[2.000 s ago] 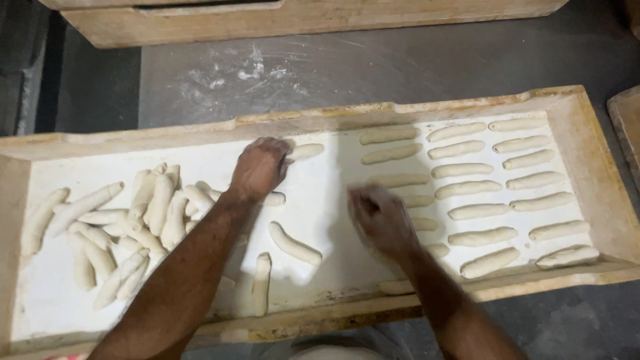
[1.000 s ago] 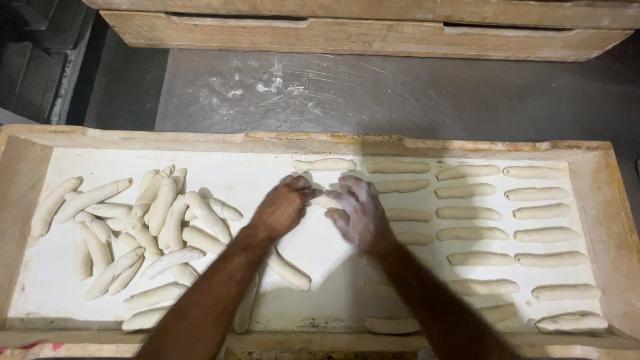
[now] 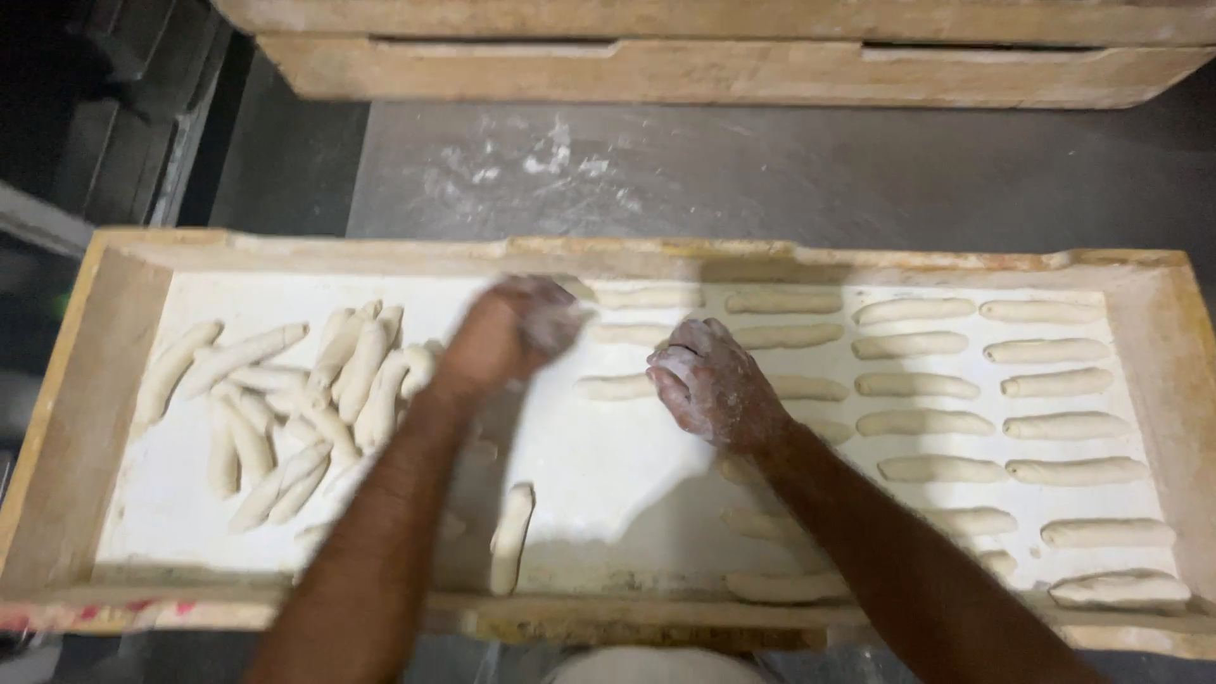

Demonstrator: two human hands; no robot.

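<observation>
A long wooden tray (image 3: 655, 255) with a white floured bottom holds many dough rolls. My left hand (image 3: 522, 328), blurred and bent at the fingers, is over the middle, beside the left end of a dough roll (image 3: 651, 297) near the far wall; its grip is unclear. My right hand (image 3: 708, 385), dusted with flour and curled, is at the right end of another dough roll (image 3: 613, 388); whether it grips it is hidden. A heap of dough rolls (image 3: 323, 380) lies at the left. Rows of dough rolls (image 3: 921, 385) lie at the right. One roll (image 3: 513, 539) stands lengthwise near the front wall.
Stacked wooden trays (image 3: 712, 71) stand at the back on a dark, flour-marked tabletop (image 3: 665, 171). Dark racks or containers (image 3: 123, 114) are at the far left. The tray's raised walls surround the rolls and my hands.
Rolls now lie under one another left of the right-hand rows, where one second ago one lay by the far wall and my hands were on another. My hands have moved apart.
</observation>
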